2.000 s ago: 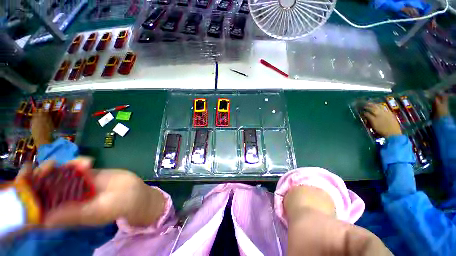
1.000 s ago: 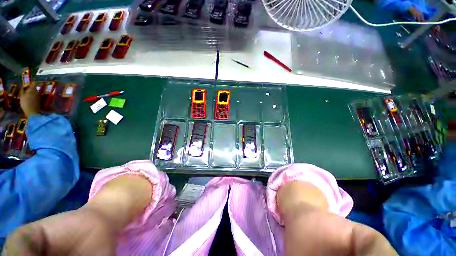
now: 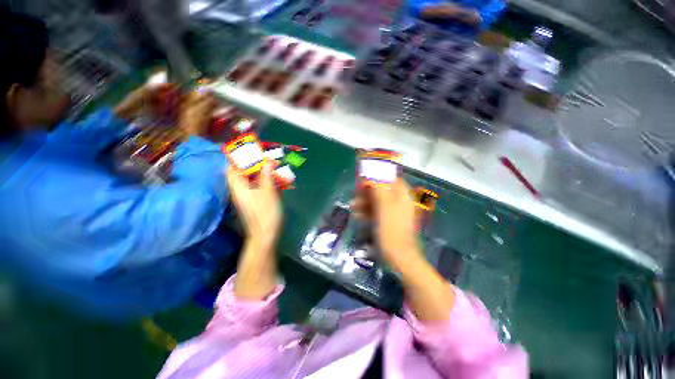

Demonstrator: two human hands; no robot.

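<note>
The view is blurred and tilted. My left hand (image 3: pixel 255 200) holds a keypad phone (image 3: pixel 246 154) upright, with its screen lit white and an orange-yellow frame. My right hand (image 3: pixel 394 215) holds a second phone (image 3: pixel 379 169), also lit white, above the clear tray (image 3: pixel 348 275). A phone with an orange-yellow top (image 3: pixel 425 198) shows just right of my right hand. Dark phones lie in the tray's near row, the left one (image 3: pixel 329 228) clearest. My right hand hides part of the tray.
A worker in a blue smock (image 3: pixel 111 200) sits close on the left. A green piece (image 3: pixel 294 159) lies beside the left phone. Beyond are a white strip (image 3: pixel 444 159) with a red stick (image 3: pixel 519 176), a tray of red phones (image 3: pixel 292 70), dark phones (image 3: pixel 444 74) and a fan (image 3: pixel 618 104).
The view has swung to the left and tilted. Both my hands have come up into view in front of me, each holding a lit phone.
</note>
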